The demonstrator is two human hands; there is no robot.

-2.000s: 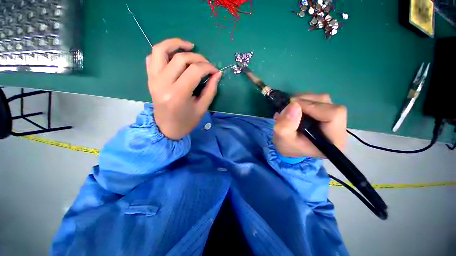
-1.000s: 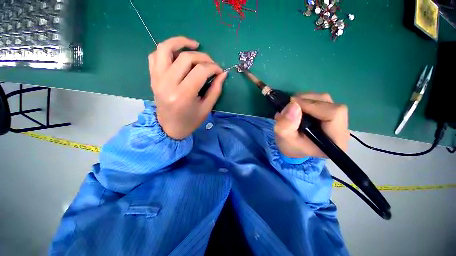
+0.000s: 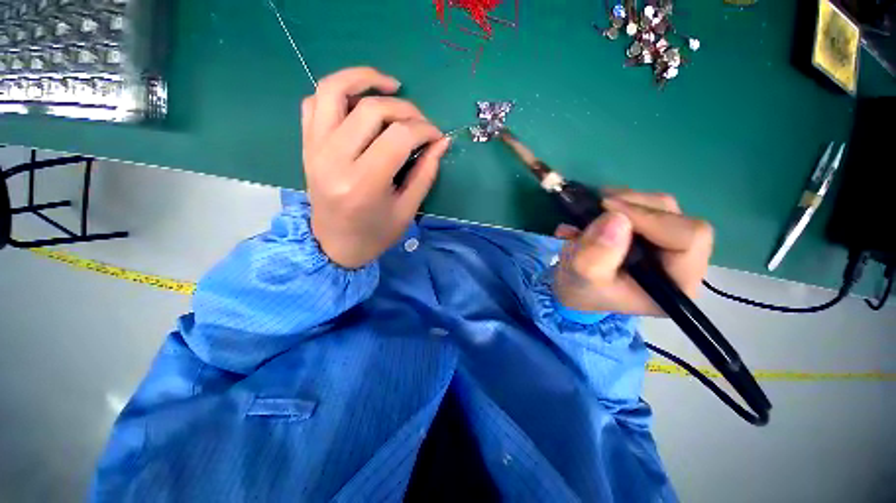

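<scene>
My left hand (image 3: 371,165) pinches the thin silvery solder wire (image 3: 293,42), which runs up behind the hand; its short end points right from my fingertips. A dark slim object shows under my left fingers. My right hand (image 3: 639,252) grips the black soldering iron (image 3: 693,324) like a pen. Its brownish tip points up-left and lies at the right edge of a small speckled silvery-pink group of parts (image 3: 491,119) on the green mat. The solder end stops just left of this group. Whether the tip touches a part cannot be told.
Red lead wires (image 3: 476,15) lie at the top middle, with small round components (image 3: 650,41) to their right. A clear pocketed tray (image 3: 74,59) is upper left. Tweezers (image 3: 808,206), a yellow sponge in a dark holder (image 3: 836,45) and a black box (image 3: 869,177) are at right.
My right hand and the iron have moved right, and the tip has shifted from the lower part of the group to its right edge. The view has shifted slightly.
</scene>
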